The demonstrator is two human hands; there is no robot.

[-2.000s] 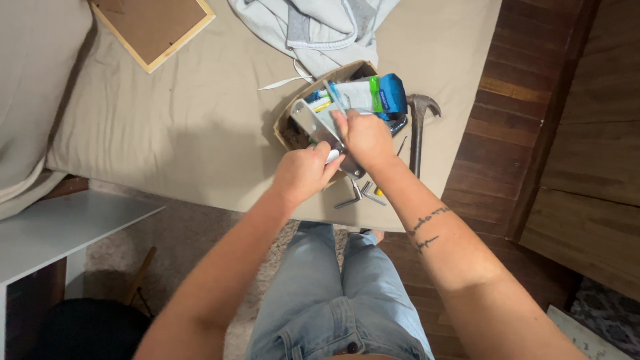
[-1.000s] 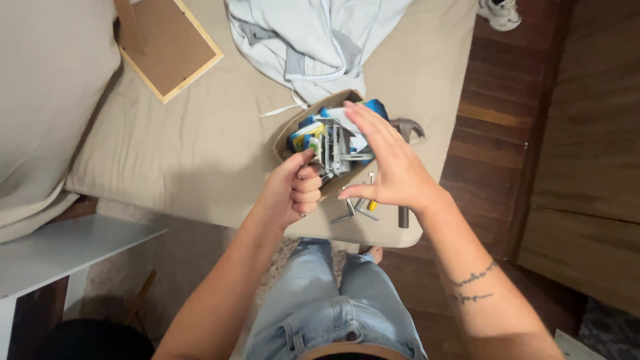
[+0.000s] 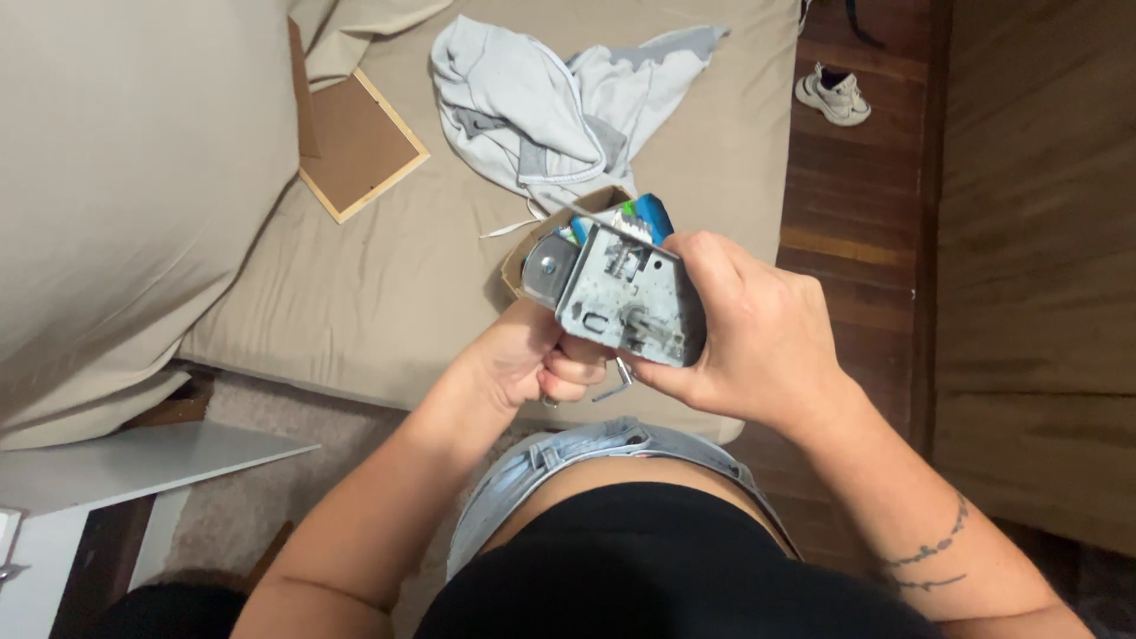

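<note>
A grey metal mechanism with a flat plate, a spring and slots (image 3: 612,288) is held up in front of me. My right hand (image 3: 754,328) grips its right side, thumb below and fingers above. A rounded metal part with a central rivet (image 3: 548,266) shows at the mechanism's left. My left hand (image 3: 541,364) is curled under that side, its fingers closed against the lower edge; what they grip is partly hidden. Behind lies an open cardboard box (image 3: 515,264) with blue and green packages (image 3: 655,217). Below the mechanism, a small bent metal rod (image 3: 617,382) shows partly.
A grey hooded garment (image 3: 515,115) is spread on the beige cushioned surface (image 3: 355,328) beyond the box. A wood-edged frame, back up (image 3: 364,155), lies to the left. A grey panel (image 3: 142,461) stands at lower left, and a sneaker (image 3: 834,96) sits on the wooden floor.
The metal mechanism is now raised above the box, nearer to the camera. My right hand, spread over the box one second ago, now grips it. The view has shifted.
</note>
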